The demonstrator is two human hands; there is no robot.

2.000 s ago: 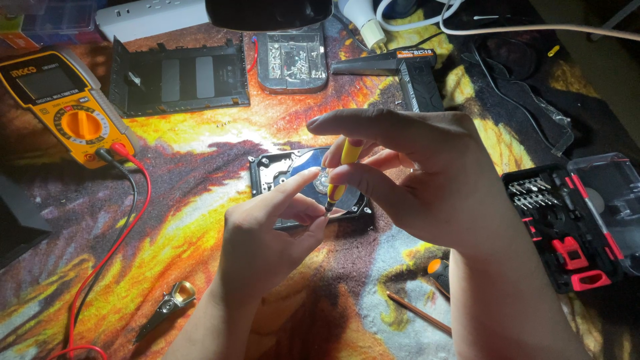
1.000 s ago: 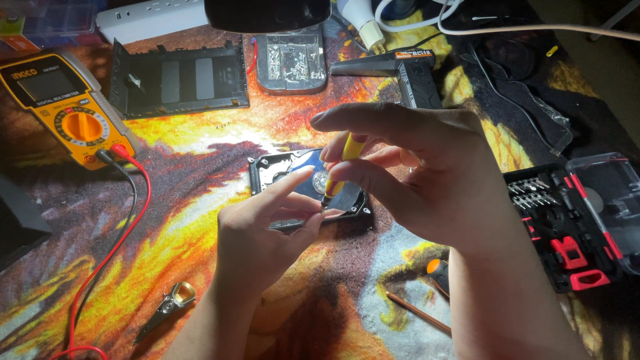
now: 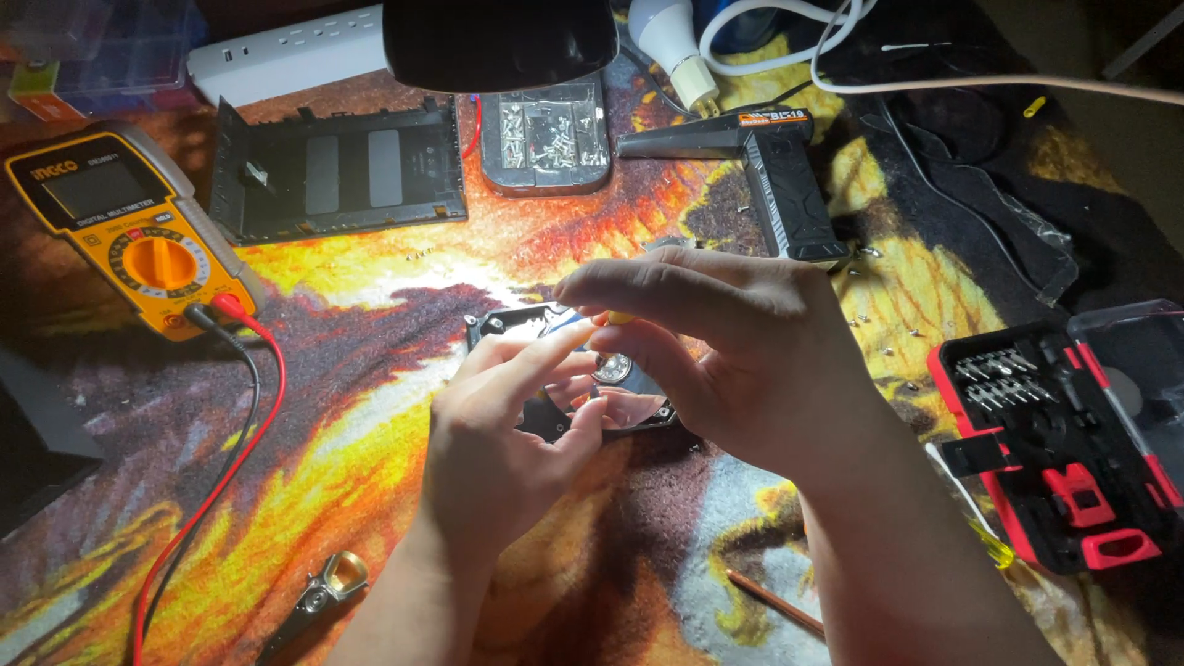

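An opened hard disk drive (image 3: 647,416) lies at the middle of the patterned cloth, its shiny platter and round hub partly covered by my hands. My left hand (image 3: 509,425) is at the drive's left side, thumb and fingers close together near a small dark tip over the platter; whether they grip it cannot be told. Above the drive, my right hand (image 3: 712,342) is closed around a yellow-handled screwdriver (image 3: 620,317), of which only a bit of yellow shows between the fingers. The rest of the tool is hidden by my hands.
At the left is a yellow INGCO multimeter (image 3: 157,264) with red and black leads. Behind stand a black plastic cover (image 3: 342,176), a tray of screws (image 3: 550,139) and a black stand-like tool (image 3: 786,194). An open red-black bit set (image 3: 1045,444) is at right; a copper-coloured rod (image 3: 772,601) lies nearer.
The yellow screwdriver, tilted and plainly seen earlier, is now mostly hidden behind my right hand's fingers. My left hand's fingers have shifted slightly and still hover at the drive.
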